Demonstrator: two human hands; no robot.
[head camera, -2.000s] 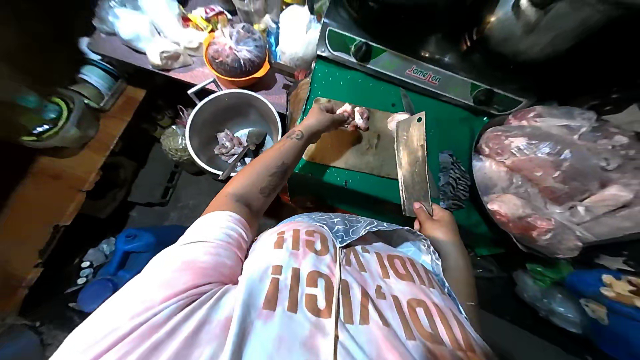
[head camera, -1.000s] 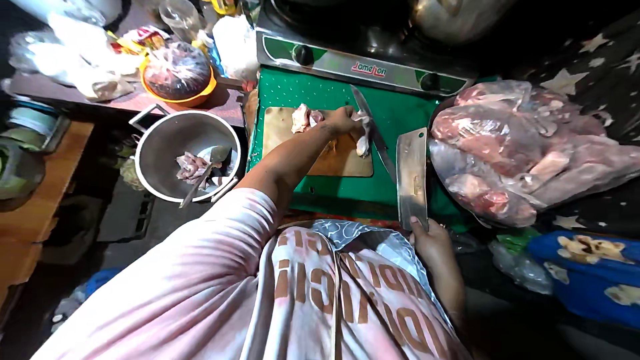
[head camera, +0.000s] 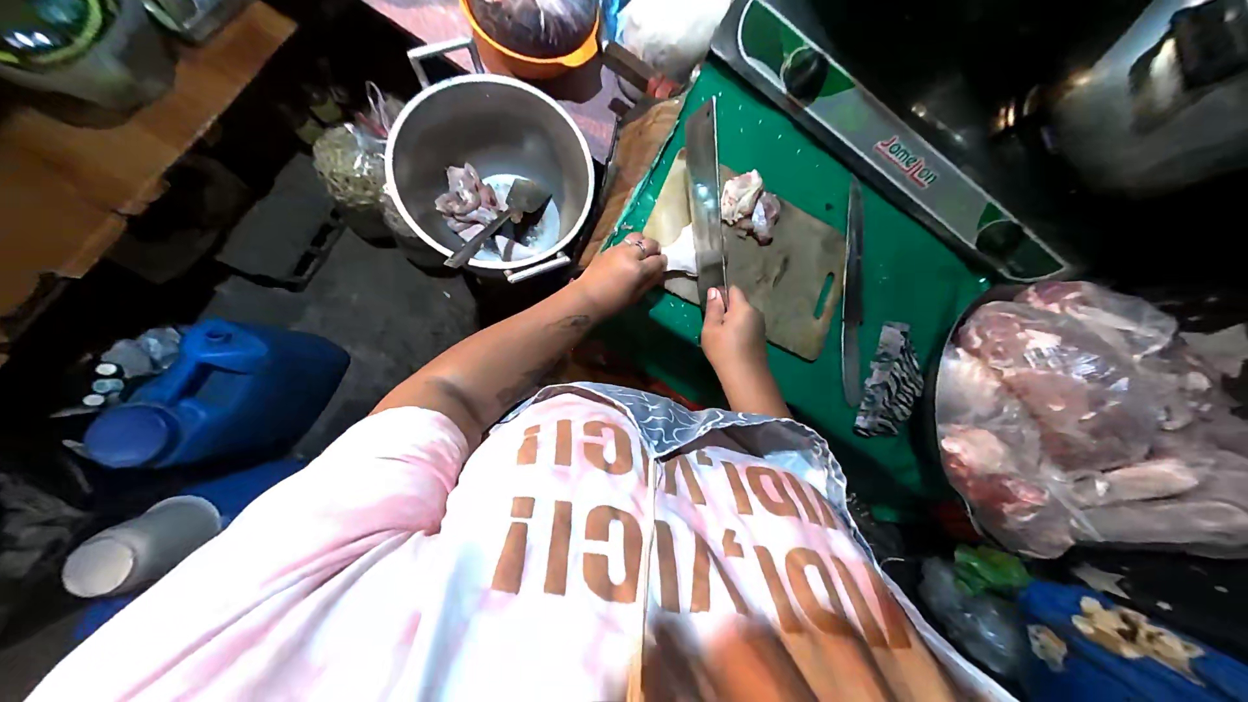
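Observation:
My right hand (head camera: 733, 331) grips the handle of a cleaver (head camera: 706, 195), its broad blade over the left part of the cutting board (head camera: 780, 268). Just left of the blade, my left hand (head camera: 624, 273) holds a pale piece of meat (head camera: 680, 252) against the board with its fingertips. Other raw meat pieces (head camera: 749, 205) lie on the board right of the blade. A long knife (head camera: 853, 292) rests on the green tabletop beside the board. At the left, a metal pot (head camera: 398, 156) contains cut meat (head camera: 470, 200) and a metal spatula (head camera: 507, 216).
A gas stove (head camera: 902, 146) borders the green table (head camera: 897, 263) at the back. Bagged raw meat (head camera: 1063, 390) fills a wide basin at the right. A crumpled patterned cloth (head camera: 889, 382) lies near the knife. A blue jug (head camera: 219, 390) stands at lower left.
The cleaver has moved from the board's right side to above its left part. My left hand has gone from the knife area to the board's left edge. The view has shifted.

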